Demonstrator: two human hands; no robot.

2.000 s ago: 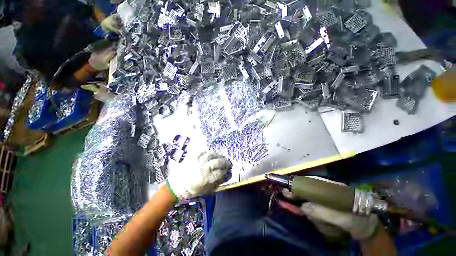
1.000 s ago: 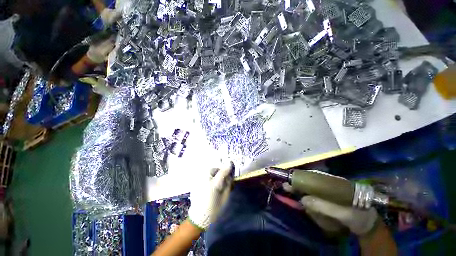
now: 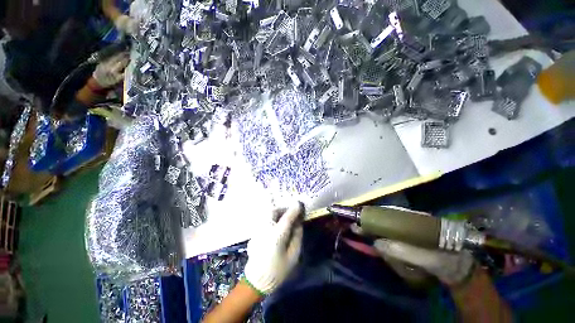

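My left hand (image 3: 275, 247), in a white knitted glove with a green edge, is at the table's front edge. Its fingers are bent together around a small dark part (image 3: 277, 214) that is mostly hidden. My right hand (image 3: 429, 260), also gloved, holds the olive-brown air tool (image 3: 400, 226) from below. The tool's narrow metal nose (image 3: 343, 212) points left toward my left hand, with a gap between them. Thin metal pins (image 3: 302, 170) spill from an open clear bag (image 3: 280, 120) at the table's middle.
A large heap of grey brackets (image 3: 359, 50) covers the back. A shiny plastic bag (image 3: 135, 208) bulges at the left edge. Blue bins (image 3: 173, 299) of metal parts stand below. Another person's gloved hand (image 3: 111, 69) is at upper left. A yellow-orange object (image 3: 556, 81) is far right.
My left hand has moved from above the tabletop to the front edge, then slightly right toward the tool nose. The right hand still holds the tool. The whole view has shifted slightly.
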